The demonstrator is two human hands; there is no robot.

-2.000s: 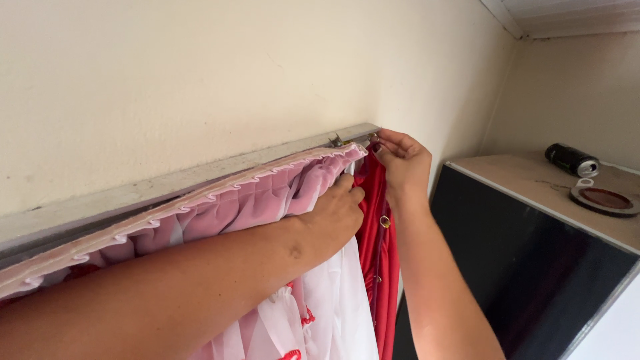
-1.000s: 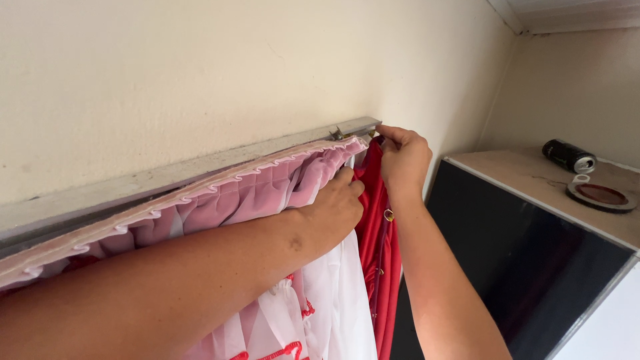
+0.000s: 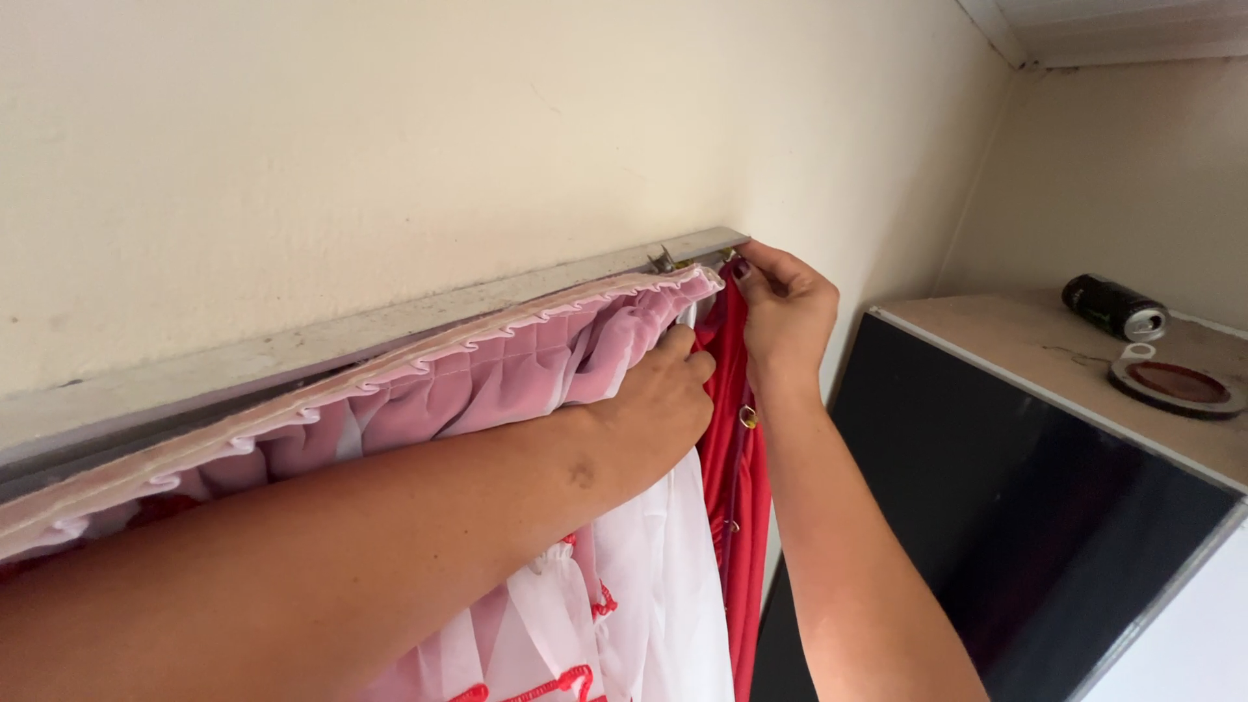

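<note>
A pink and white gathered curtain (image 3: 487,390) with red trim hangs along a pale curtain rail (image 3: 390,327) on the wall. My left hand (image 3: 658,400) is closed on the curtain's edge near the rail's right end, its fingertips hidden in the fabric. Behind it hangs a red curtain (image 3: 746,546) with small metal rings (image 3: 748,417) down its side. My right hand (image 3: 788,302) pinches the top of the red curtain between thumb and forefinger, right under the end of the rail. A metal bracket (image 3: 662,261) shows beside the pink curtain's top corner.
To the right stands a cabinet (image 3: 1014,351) with a dark glossy front. On its top lie a black drink can (image 3: 1114,307) on its side and a round reddish-brown disc with a pale rim (image 3: 1178,382). A wall corner and ceiling edge rise behind.
</note>
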